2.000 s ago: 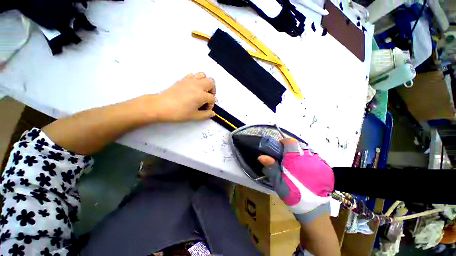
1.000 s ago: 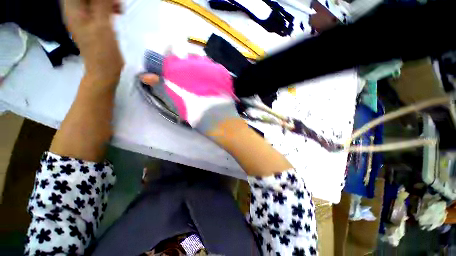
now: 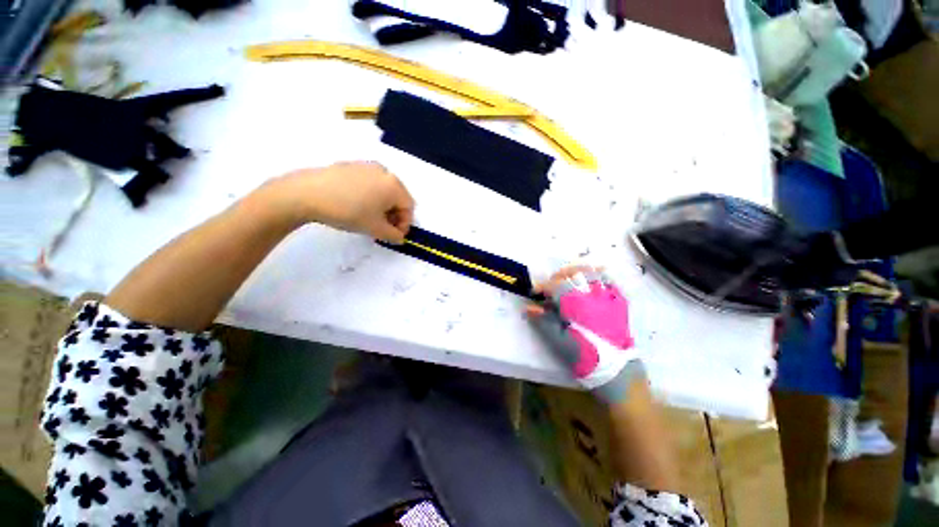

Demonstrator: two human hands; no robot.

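Note:
A narrow black fabric strip (image 3: 438, 266) lies along the near part of the white table, with a thin yellow template (image 3: 463, 261) showing along its middle. My bare left hand (image 3: 362, 202) pinches the strip's left end. My right hand (image 3: 584, 317), in a pink, white and grey half-finger glove, has its fingertips at the strip's right end; whether it grips the fabric is unclear. The steam iron (image 3: 710, 250) stands at the right of the table, apart from my right hand.
A wider black piece (image 3: 463, 149) lies beyond the strip, over a straight yellow strip crossing a long curved yellow template (image 3: 412, 72). A loose black heap (image 3: 93, 129) is at the left. Black pieces (image 3: 515, 26) and a reddish-brown rectangle (image 3: 685, 19) lie at the far side.
The iron has gone from my gloved hand to the table's right side. My left hand has come back down to the strip's left end, and my right hand is now at its right end.

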